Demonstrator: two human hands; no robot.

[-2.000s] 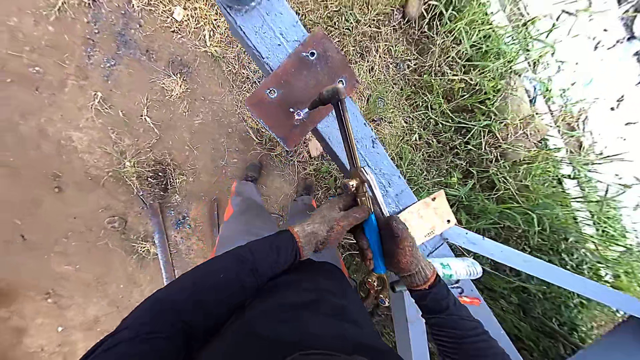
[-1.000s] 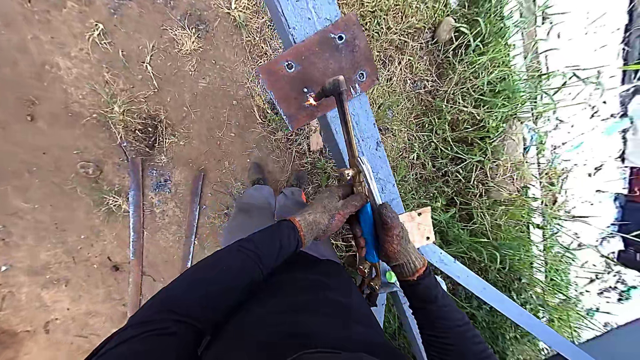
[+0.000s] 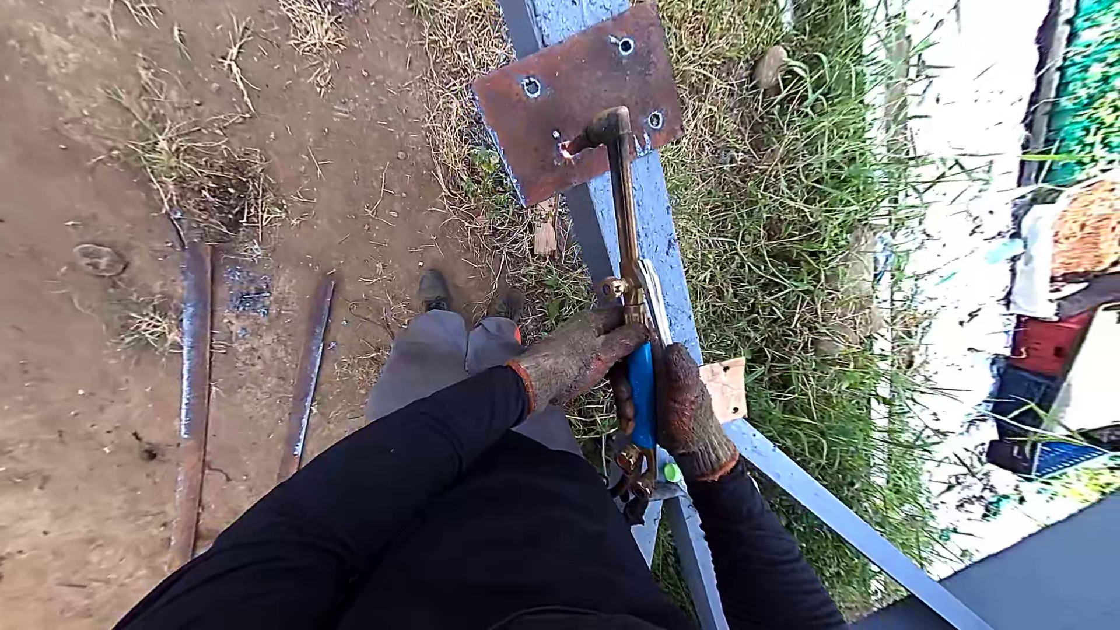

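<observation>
My two gloved hands hold an oxy-fuel cutting torch (image 3: pixel 624 219) with a blue handle. The left hand (image 3: pixel 582 354) closes on its brass valve section, and the right hand (image 3: pixel 691 411) grips the handle from the right. The torch's bent head is over a rusty steel plate (image 3: pixel 582 79), its tip at a small glowing spot near the lower left part. Several holes with bright rims show in the plate, which lies across a grey painted steel beam (image 3: pixel 652 201).
A smaller plate with holes (image 3: pixel 724 389) adjoins the beam at right, above a slanting grey bar (image 3: pixel 840 516). Two rusty steel strips (image 3: pixel 194 394) lie on the dirt at left. My boots (image 3: pixel 434 290) stand left of the beam. Crates (image 3: pixel 1046 346) are at far right, beyond tall grass (image 3: pixel 787 262).
The glowing spot at the torch tip is reddish orange now, where two seconds ago it looked whitish violet. Both hands keep their hold on the torch. The view has shifted and turned.
</observation>
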